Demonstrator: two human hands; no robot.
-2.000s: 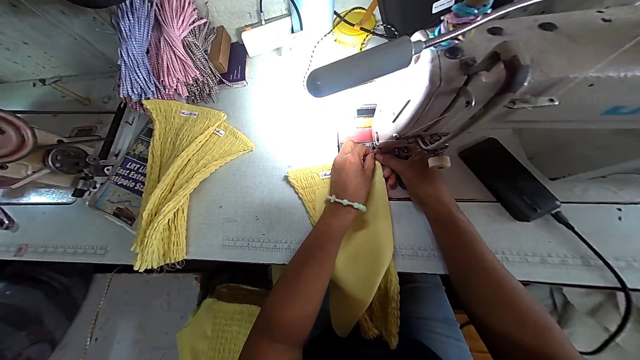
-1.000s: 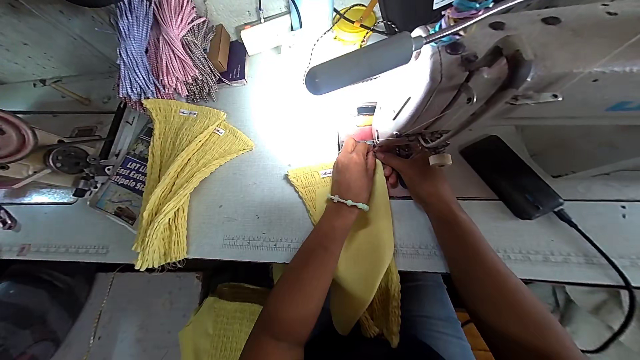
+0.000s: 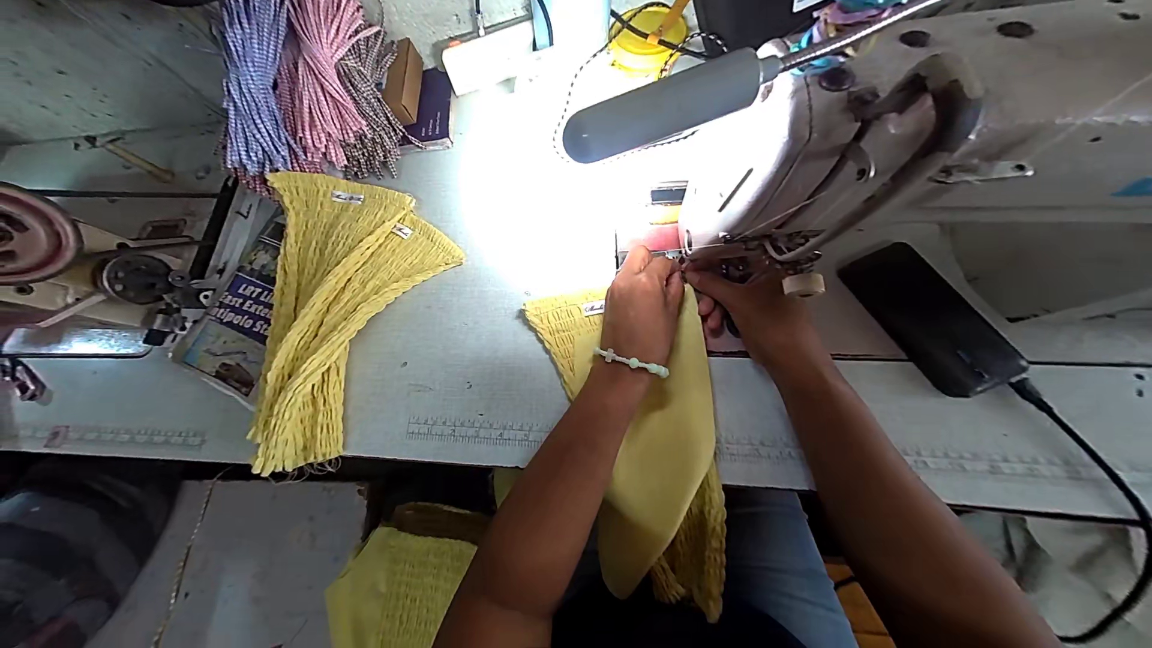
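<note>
My left hand (image 3: pixel 643 306), with a beaded bracelet at its wrist, grips the top of a yellow fabric piece (image 3: pixel 661 450) close to the needle area of a sewing machine (image 3: pixel 756 171). Smooth cloth and crinkled yellow fabric hang from it over the table's front edge. Beside it, my right hand (image 3: pixel 742 301) has its fingertips pinched together at the same spot under the machine head; what lies between them is too small to tell. Two crinkled yellow pieces (image 3: pixel 342 315) with small white labels lie overlapped on the table to the left.
A grey lamp (image 3: pixel 666 106) shines over the table. At right lies a black phone-like device (image 3: pixel 931 319) with a cable. Bundled cords (image 3: pixel 256 90), a small box (image 3: pixel 403 81) and a yellow container (image 3: pixel 646 40) stand behind. Another machine (image 3: pixel 135 274) is at far left; more yellow fabric (image 3: pixel 405 576) is below.
</note>
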